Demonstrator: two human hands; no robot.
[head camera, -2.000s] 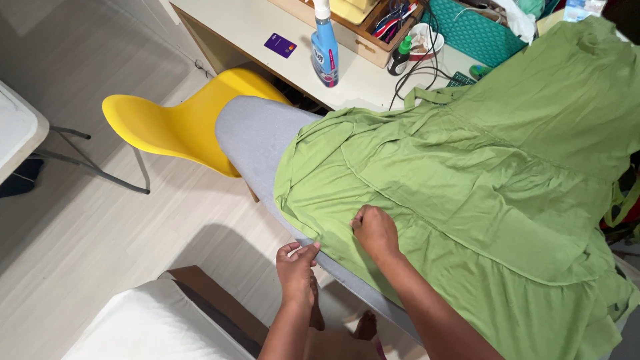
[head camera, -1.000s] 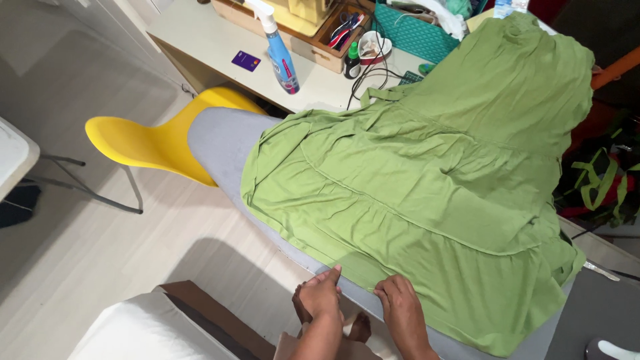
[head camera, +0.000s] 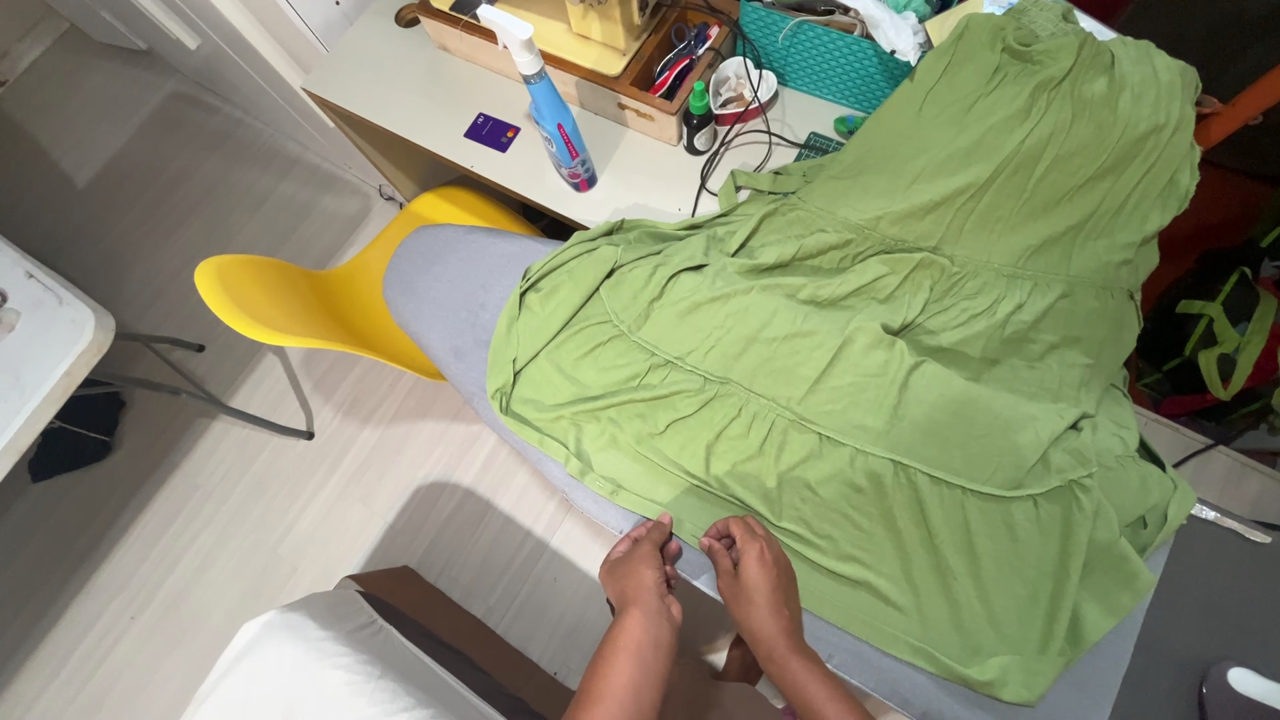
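A green tiered garment (head camera: 850, 370), wrinkled in places, lies spread over a grey ironing board (head camera: 460, 290). My left hand (head camera: 642, 570) is at the board's near edge, by the garment's hem, with its thumb and fingers close together. Just to its right, my right hand (head camera: 750, 575) is over the hem with fingers curled and thumb near the fingertips. Whether either hand pinches the cloth or a small thing cannot be made out.
A yellow chair (head camera: 330, 300) stands beyond the board's narrow end. On the white desk (head camera: 390, 75) are a blue spray bottle (head camera: 562, 130), a purple card (head camera: 492, 132), a wooden box (head camera: 590, 95), a green basket (head camera: 820, 60) and black cables. A white-covered surface (head camera: 310, 665) is at lower left.
Over the two seconds my right hand has moved from on top of the cloth down to the near hem, and now is close beside my left hand. The view has shifted somewhat.
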